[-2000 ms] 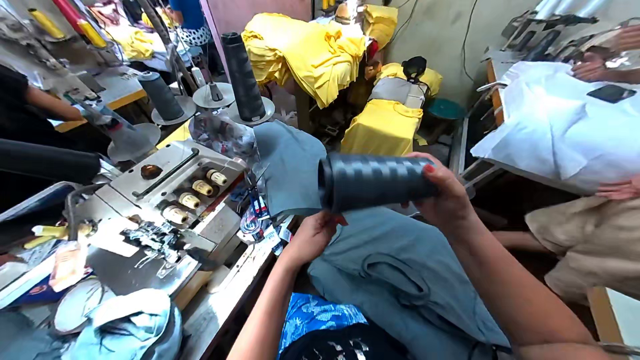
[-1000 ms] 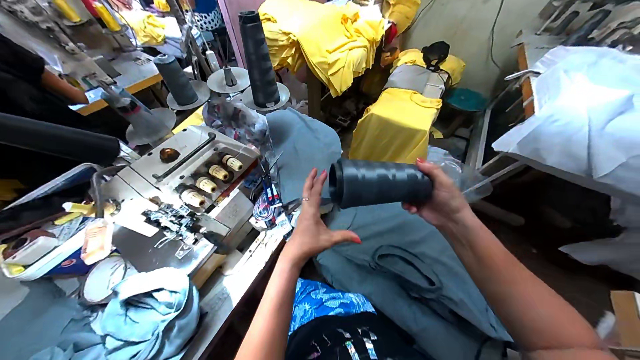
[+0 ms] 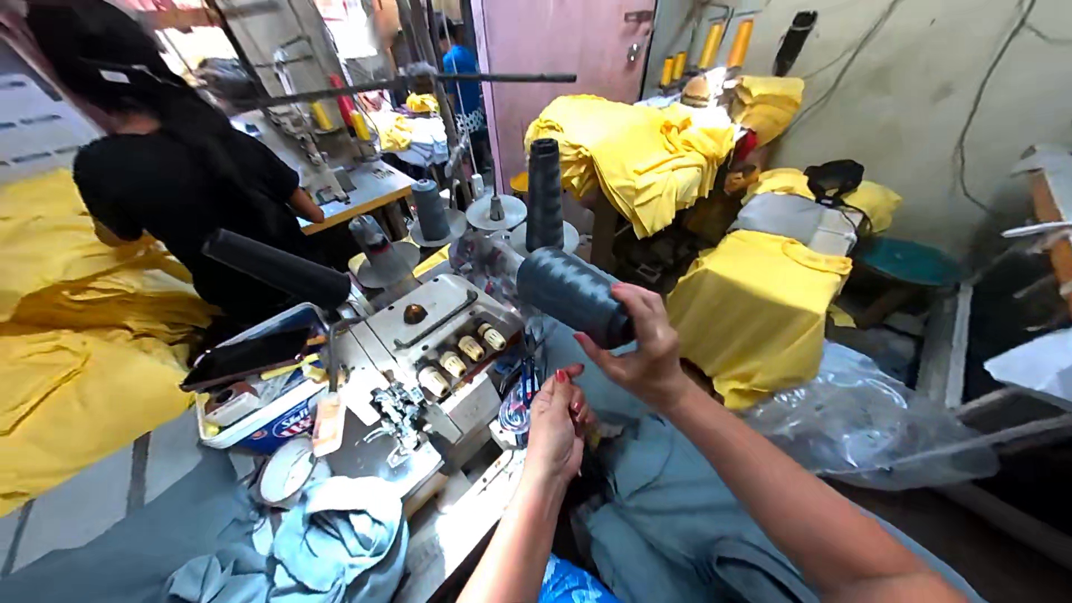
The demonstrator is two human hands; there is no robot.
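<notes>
My right hand [image 3: 645, 343] grips the wide end of a dark grey-blue thread cone [image 3: 569, 293], held tilted above the right end of an overlock sewing machine [image 3: 427, 335]. Just below the cone is my left hand [image 3: 561, 419], its fingers bent and close together; whether a thread is between them cannot be told. Four cream tension dials [image 3: 453, 363] line the machine's front. Behind it, a black thread cone [image 3: 545, 197] stands upright on a round holder, beside a smaller grey cone [image 3: 430, 209] and a bare spindle [image 3: 497, 209]. Grey-blue fabric [image 3: 670, 502] lies below my hands.
A plastic tub [image 3: 260, 419] of small items and bunched blue-grey fabric [image 3: 339, 536] sit left of the machine. A person in black [image 3: 193, 184] works at far left. Yellow garments [image 3: 628, 151] are piled ahead. A clear plastic bag [image 3: 863, 427] lies at right.
The view has swung left. The cone has moved toward the thread stand, still in my right hand. My left hand, spread wide a second ago, has drawn its fingers together and dropped below the cone.
</notes>
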